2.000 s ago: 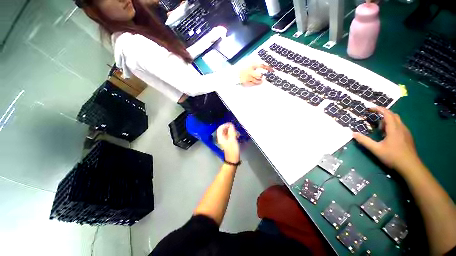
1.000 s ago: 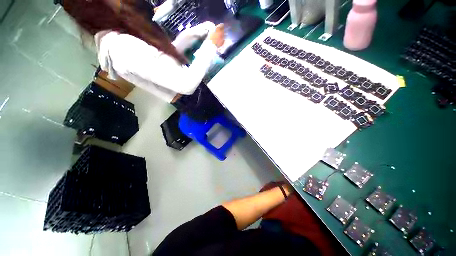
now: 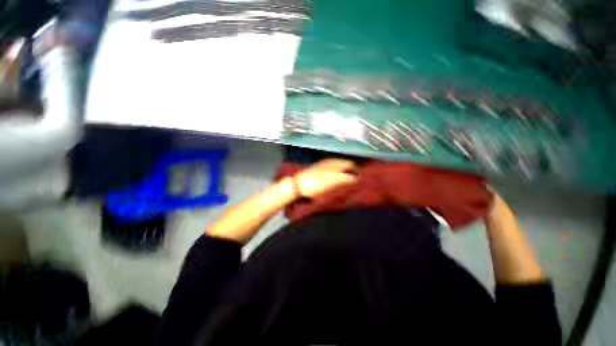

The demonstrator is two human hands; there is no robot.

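Note:
The head view is strongly blurred. A red-brown cloth [image 3: 405, 188] lies across my lap below the bench edge. My left hand [image 3: 329, 178] rests on the cloth's left part, and its fingertips are hard to make out. My right hand [image 3: 497, 203] is at the cloth's right end, with its fingers hidden by or merged with the cloth. Whether either hand grips the cloth cannot be told. Small circuit board modules [image 3: 398, 136] lie in smeared rows on the green bench mat [image 3: 378, 47] above my hands.
A white sheet [image 3: 192, 84] with dark panelled boards [image 3: 229, 26] lies at the left of the bench. A blue stool [image 3: 196, 179] stands below it. Another person's pale sleeve [image 3: 61, 88] is at the far left. A grey-white blurred heap [image 3: 533, 17] is at the upper right.
The view has swung to the right and down to the lap. My left hand has come to the cloth, and my right hand has left the bench and is at the cloth's right end.

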